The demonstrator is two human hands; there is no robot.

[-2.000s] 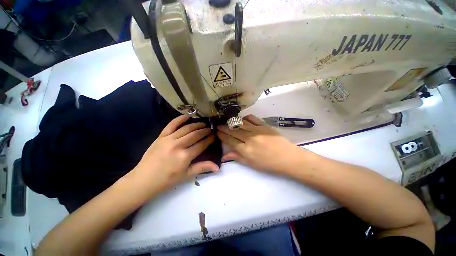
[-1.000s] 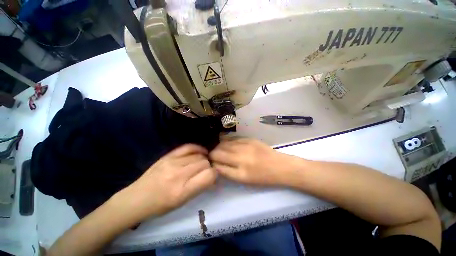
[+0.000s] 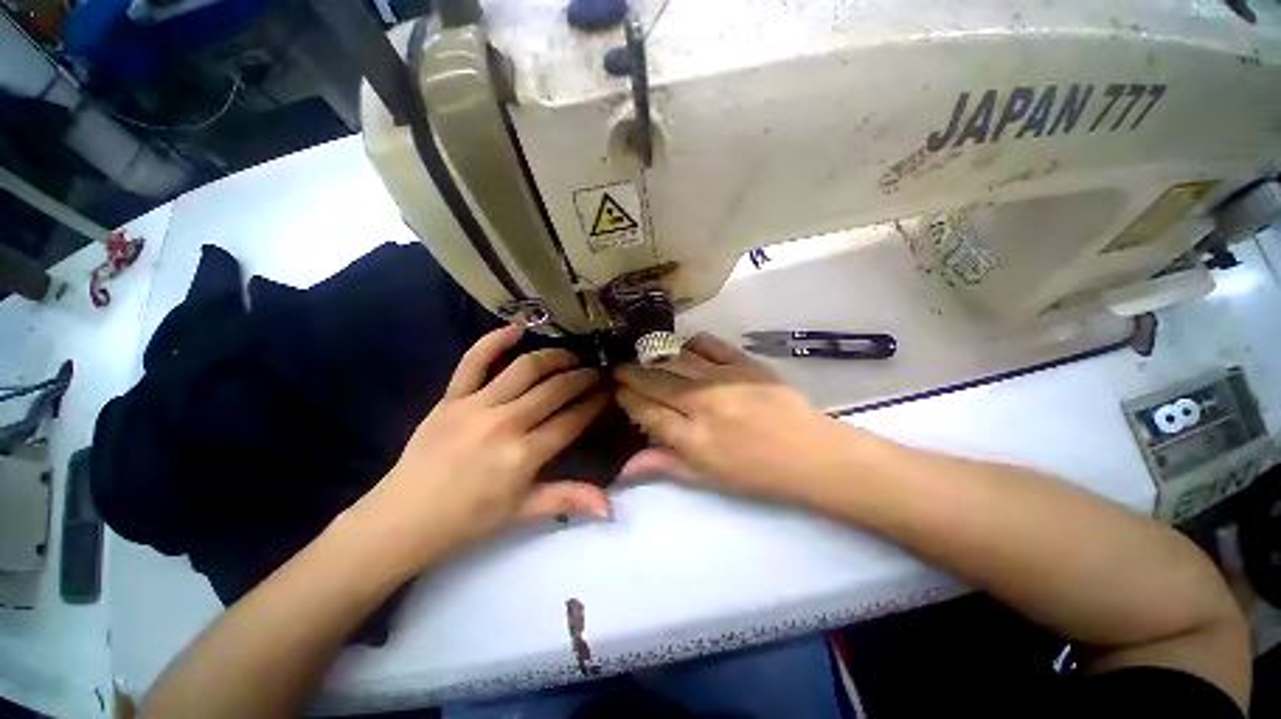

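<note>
The black garment lies heaped left of the needle, and part of it runs under the presser foot of the cream sewing machine. My left hand lies flat on the cloth just left of the foot, fingers spread, thumb pointing right. My right hand lies palm down at the right of the foot, its fingertips on the cloth edge and its thumb near the left thumb. Neither hand visibly pinches the cloth. The stitch point is mostly hidden by fingers and machine parts.
Thread snips lie on the machine bed right of my right hand. A recessed tray with white bobbins is at the right. A red item and a dark rounded rectangle are at the far left. The table's front edge is chipped.
One second ago both hands pinched the cloth together in front of the foot. Now they have moved forward to either side of it and flattened out, much as two seconds ago.
</note>
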